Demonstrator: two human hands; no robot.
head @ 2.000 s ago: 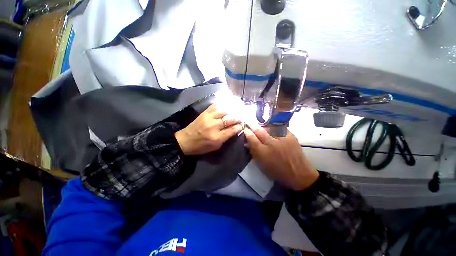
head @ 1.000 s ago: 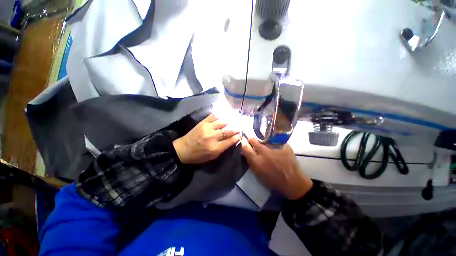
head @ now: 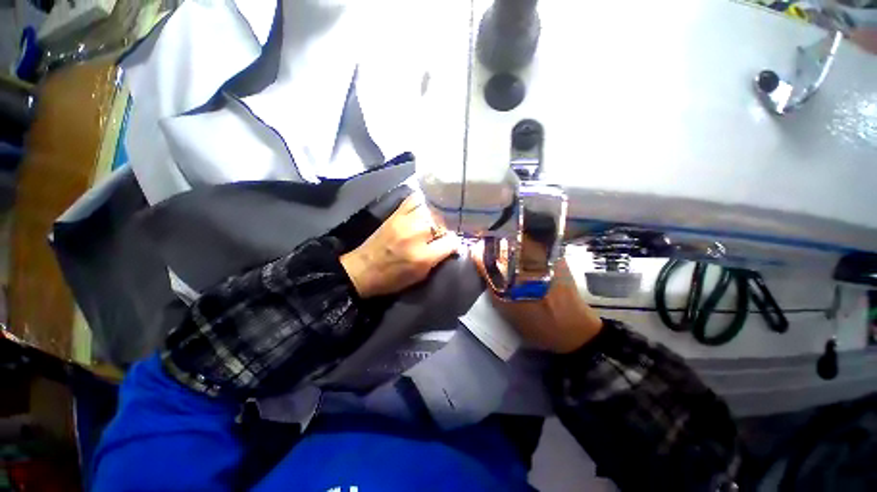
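Charcoal grey cloth [head: 231, 226] lies left of the needle and runs under my hands toward my lap. Its pale side [head: 216, 144] shows in a folded heap behind. My left hand [head: 402, 248] pinches the cloth edge just left of the needle area [head: 462, 235], fingertips in bright lamp glare. My right hand [head: 553, 307] is at the right of the needle, partly hidden behind the shiny metal guard [head: 540, 235]; its fingertips are hidden, so its hold on the cloth cannot be made out. The white sewing machine head [head: 654, 125] stands above my hands.
Green-black looped snips [head: 707, 303] lie right of the needle, under the machine arm. A round ridged dial [head: 613, 279] sits on the machine's front. A worn brown wooden surface [head: 67, 183] is at the left. A printed ruler strip shows near the cloth in front of me.
The machine head sits lower in the view. My right hand has moved up behind the metal guard. The cloth near my lap has shifted, showing more pale grey folds and the ruler marks.
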